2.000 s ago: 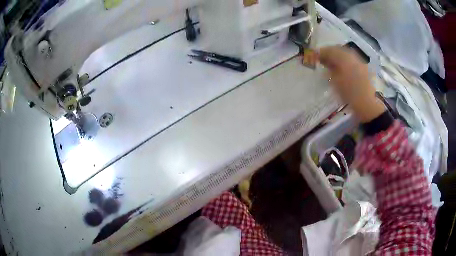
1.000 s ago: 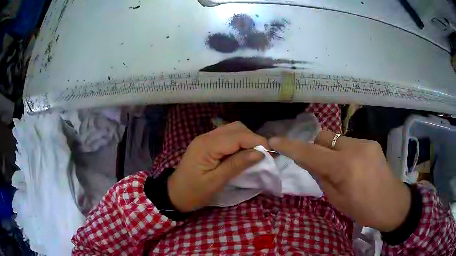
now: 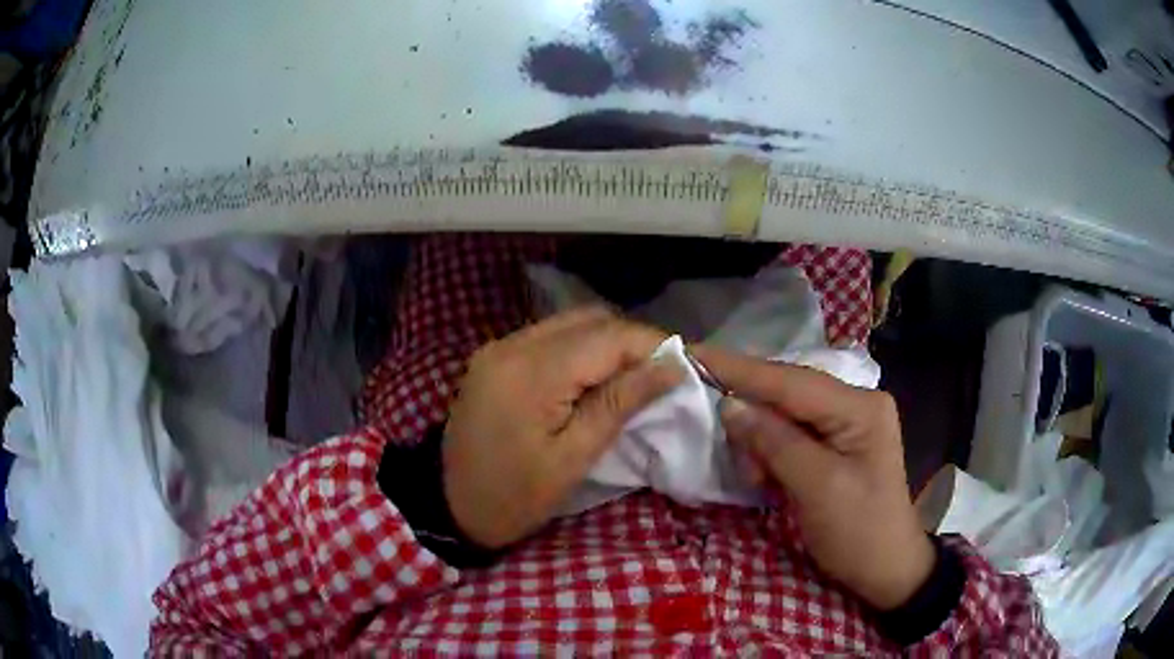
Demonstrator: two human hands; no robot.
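Observation:
A white fabric piece [image 3: 680,451] lies over my lap and between my hands, with a small pointed fold standing up at the fingertips. My left hand [image 3: 547,418] pinches the fabric from the left. My right hand [image 3: 824,451] holds a small thin metal tool [image 3: 708,375] between thumb and forefinger, its tip against the fold. Most of the tool is hidden by the fingers, so I cannot tell its kind.
The white table [image 3: 386,103] with a measuring tape strip [image 3: 464,188] and dark smudges is ahead. A bundle of cut pieces [image 3: 97,451] hangs at left. A pale grey plastic bin [image 3: 1017,373] is at right, with white pieces below it. A slim black tool [image 3: 1079,35] lies top right.
The view has moved from the machine bed to the lap. Since a second ago, my right hand has turned and drawn in its fingers, and the metal tool shows more clearly at the fold.

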